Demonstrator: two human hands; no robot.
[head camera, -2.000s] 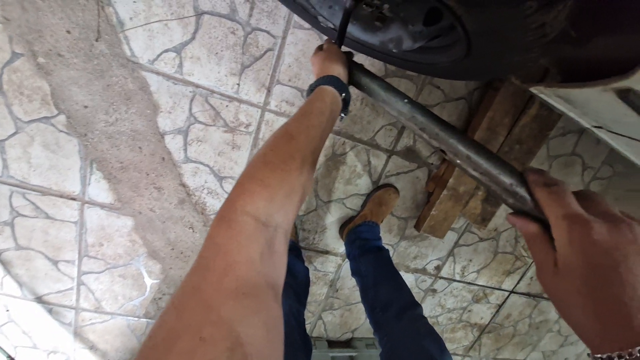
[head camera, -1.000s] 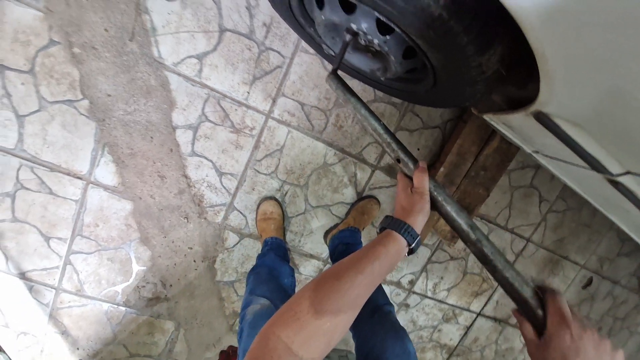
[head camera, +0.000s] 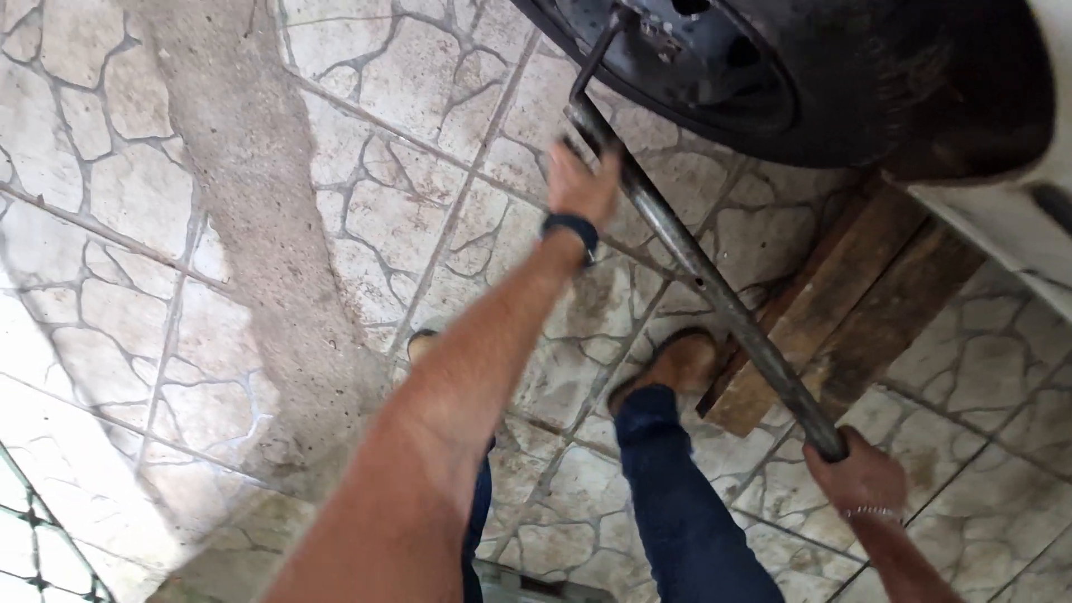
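A long metal pipe (head camera: 712, 280) slants from the wheel (head camera: 695, 67) at the top down to the lower right. Its upper end is over the handle of a bent lug wrench (head camera: 596, 60), whose far end meets the wheel near its hub. My right hand (head camera: 858, 477) is closed around the pipe's lower end. Near the upper end, my left hand (head camera: 584, 180), with a dark watch on the wrist, is blurred beside the pipe with its fingers apart. Whether its fingertips touch the pipe is not plain.
Wooden blocks (head camera: 837, 318) lie on the stone-patterned tile floor below the car's body (head camera: 988, 226). My brown shoe (head camera: 670, 364) stands close to them. A rough concrete strip (head camera: 243, 167) runs down the left. A grey object (head camera: 536, 582) is at the bottom edge.
My left hand has moved from the middle of the pipe, where it was a second ago, up toward the wrench end and is off its grip. My right hand stays on the lower end.
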